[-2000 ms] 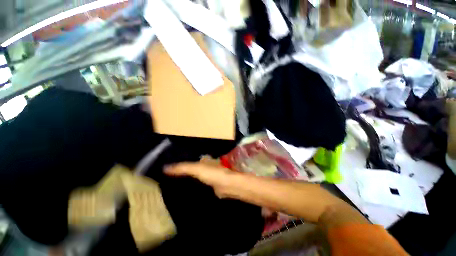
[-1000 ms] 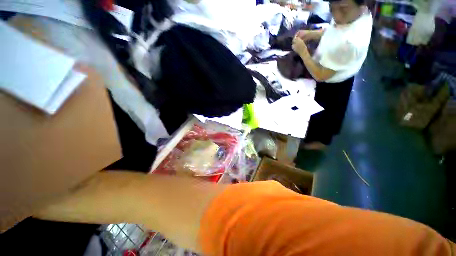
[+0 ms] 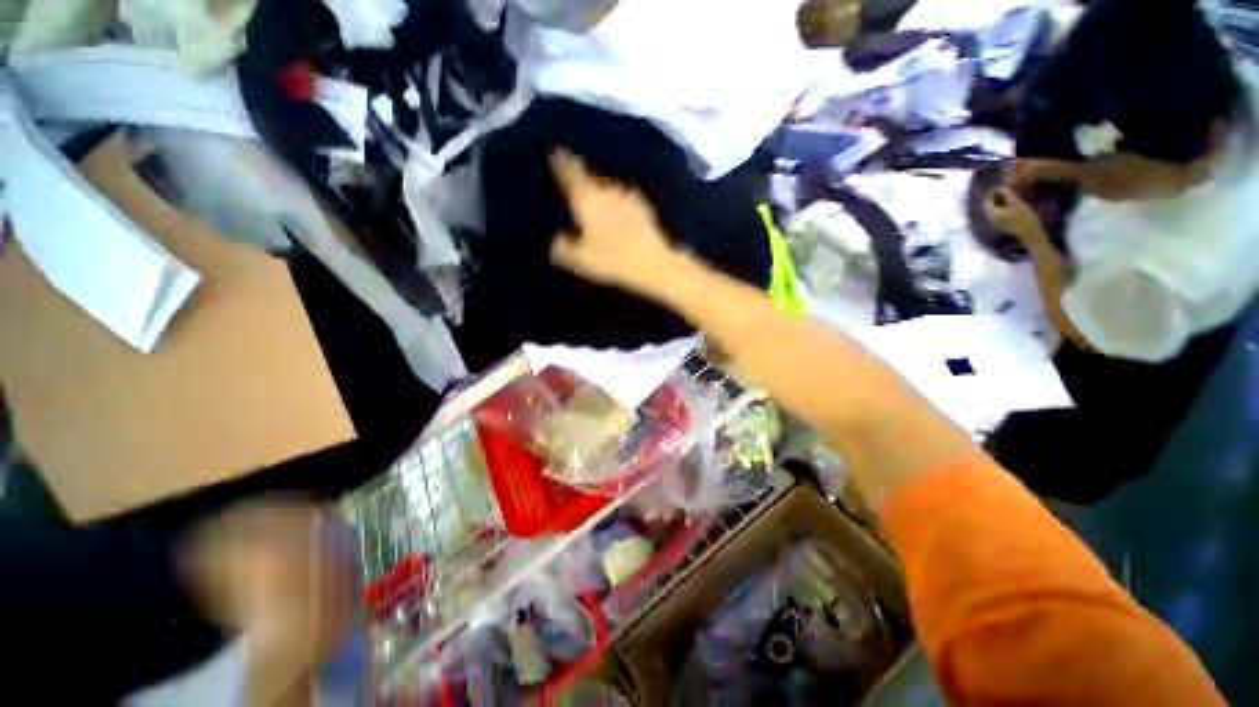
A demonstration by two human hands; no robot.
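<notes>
My right hand (image 3: 608,232), at the end of an orange sleeve, lies over a large black cut-piece bundle (image 3: 552,311). Its index finger points up and its thumb is apart; it appears to hold nothing. A pale tie strip (image 3: 431,207) shows at the bundle's left side. My left hand (image 3: 269,573) is at the lower left, strongly blurred, beside dark fabric (image 3: 97,601); whether it grips anything cannot be told.
A tan-brown sheet (image 3: 180,359) and white strips (image 3: 104,235) hang at left. A wire rack (image 3: 414,483) holds a red basket (image 3: 525,477) with clear bags. A carton (image 3: 718,594) stands below. A person (image 3: 1160,263) works at the white table at right.
My right hand has moved from the left, behind the tan sheet, onto the black bundle. My left hand has come into view. The view has shifted, and the other person appears closer, bent forward.
</notes>
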